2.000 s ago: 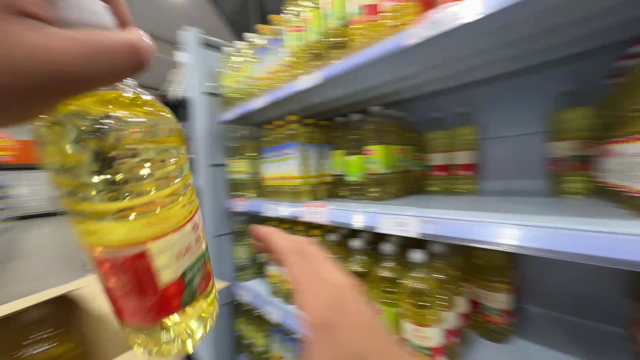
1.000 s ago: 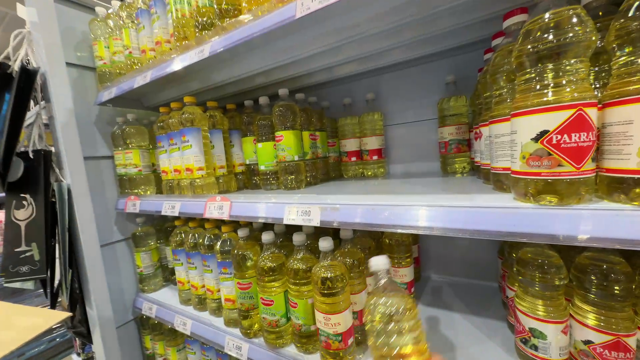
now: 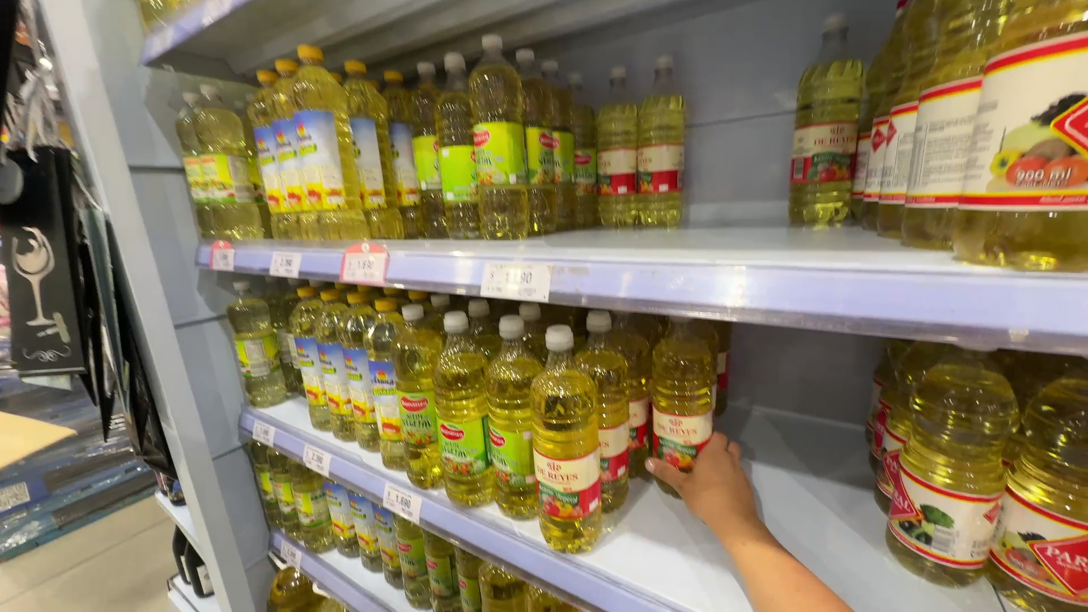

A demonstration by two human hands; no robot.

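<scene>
My right hand [image 3: 707,486] reaches in from the lower right and grips the lower part of a clear plastic bottle of yellow cooking oil [image 3: 682,382] with a white and red-green label. The bottle stands upright on the lower shelf, thumb at its left and fingers around its right side. Just left of it is a row of similar bottles with white caps; the front one [image 3: 565,442] stands near the shelf edge. Green-labelled oil bottles [image 3: 464,408] and yellow-capped ones [image 3: 387,374] continue to the left. My left hand is out of view.
The upper shelf [image 3: 765,285] overhangs my hand and holds more oil bottles [image 3: 497,136]. Large red-and-white-labelled bottles [image 3: 948,467] stand to the right on the lower shelf. A grey shelf upright [image 3: 127,255] and black gift bags [image 3: 38,272] are at the left.
Two seconds ago a hand held an oil bottle at the upper left, off the shelf. One second ago a blurred, tilted bottle was at the lower shelf; now my right hand grips an upright one there.
</scene>
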